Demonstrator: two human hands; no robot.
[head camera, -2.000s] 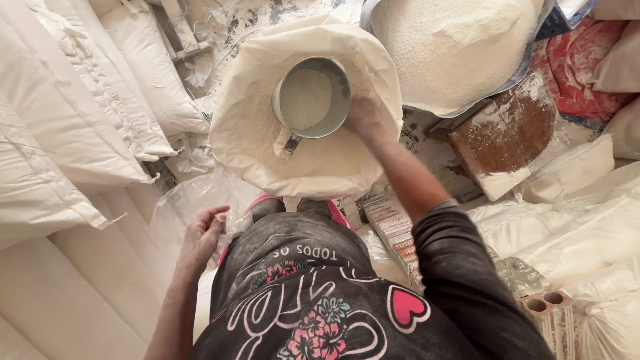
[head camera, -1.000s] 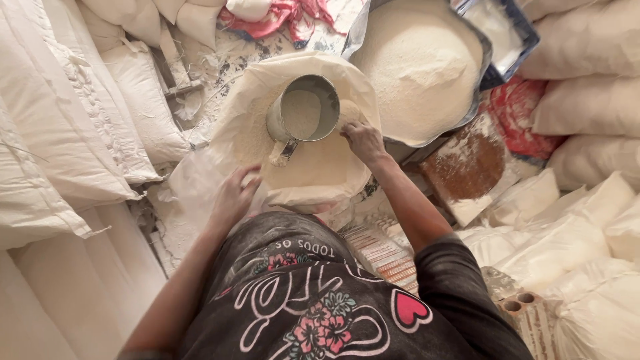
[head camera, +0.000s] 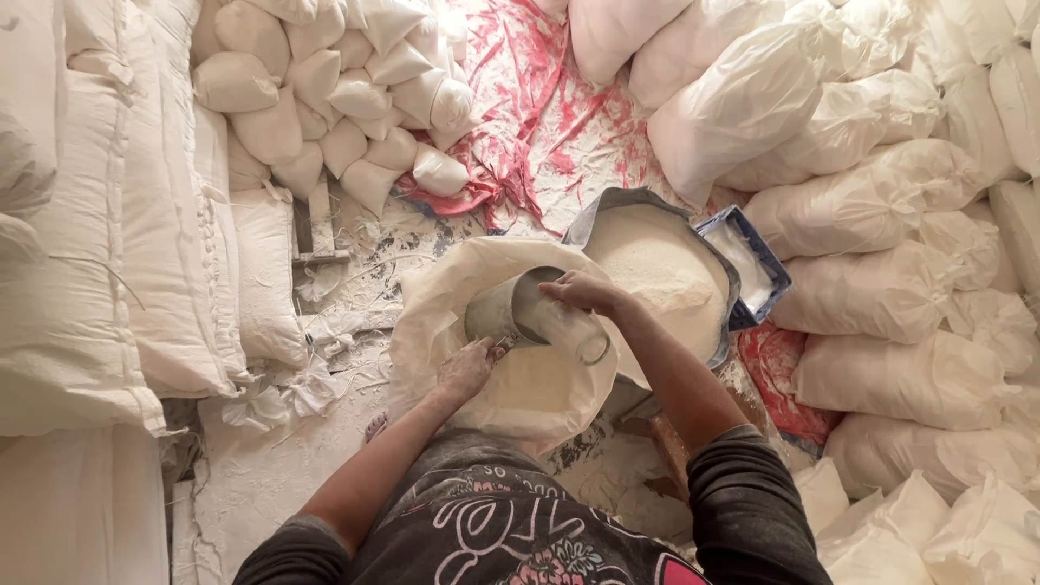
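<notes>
A large white sack (head camera: 422, 325) stands with its mouth spread wide just in front of my body, white powder (head camera: 532, 378) inside. Over it my left hand (head camera: 471, 367) grips the handle of a tilted metal measuring jug (head camera: 491, 313). My right hand (head camera: 581, 291) is at the jug's mouth and holds a clear plastic bag (head camera: 569, 329), part of which lies inside the jug; its rounded end hangs outside toward me. How far the bag reaches into the jug is hidden.
A lined container heaped with powder (head camera: 650, 268) adjoins the sack, with a blue crate (head camera: 756, 268) beyond. Filled sacks (head camera: 861, 284) line the right, large sacks (head camera: 171, 244) the left. Small filled bags (head camera: 357, 93) are piled ahead beside a red, powder-covered sheet (head camera: 544, 114).
My left hand has moved from beside the sack to the jug's handle. The jug, upright before, is tilted. My right hand has gone from the sack's inside to the jug's mouth. The view has risen.
</notes>
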